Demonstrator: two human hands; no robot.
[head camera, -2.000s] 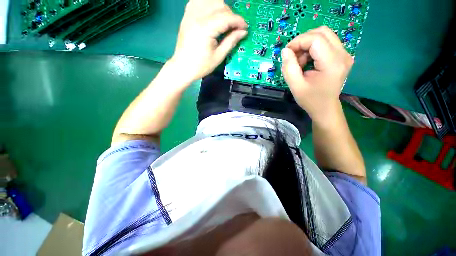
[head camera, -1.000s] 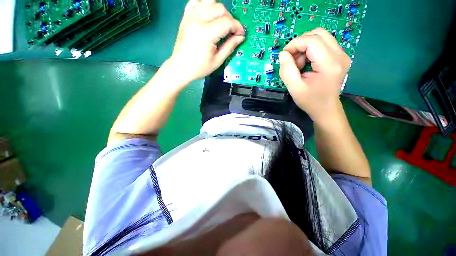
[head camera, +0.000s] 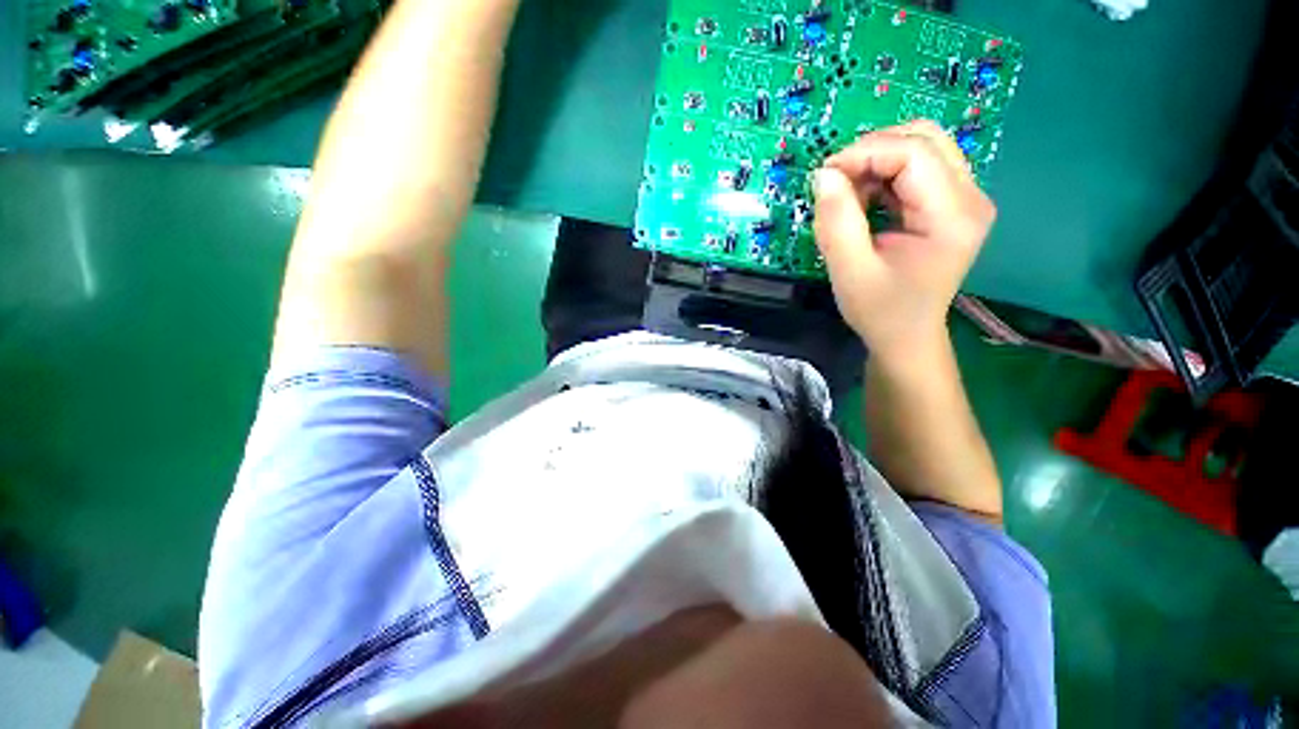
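Observation:
A green PCB panel (head camera: 712, 135) with repeated blue and small black components lies on the black PCB rack (head camera: 741, 306), whose oval handle opening shows at the edge nearest my body. My right hand (head camera: 912, 221) is over the panel's lower right part, thumb and index fingertips pinched together near a blue component. Whether a small part is between them cannot be told. My left hand is out of the picture; only the left forearm shows, reaching up past the top edge.
Fanned green PCB panels (head camera: 214, 71) lie at the upper left. Black slotted racks (head camera: 1225, 271) stand at the right. A red plastic frame (head camera: 1161, 442) is on the green floor at right, and cardboard (head camera: 143, 684) is at the lower left.
My left hand has left the panel's left edge and moved up out of the picture. My right hand stays pinched over the panel. The view has shifted slightly.

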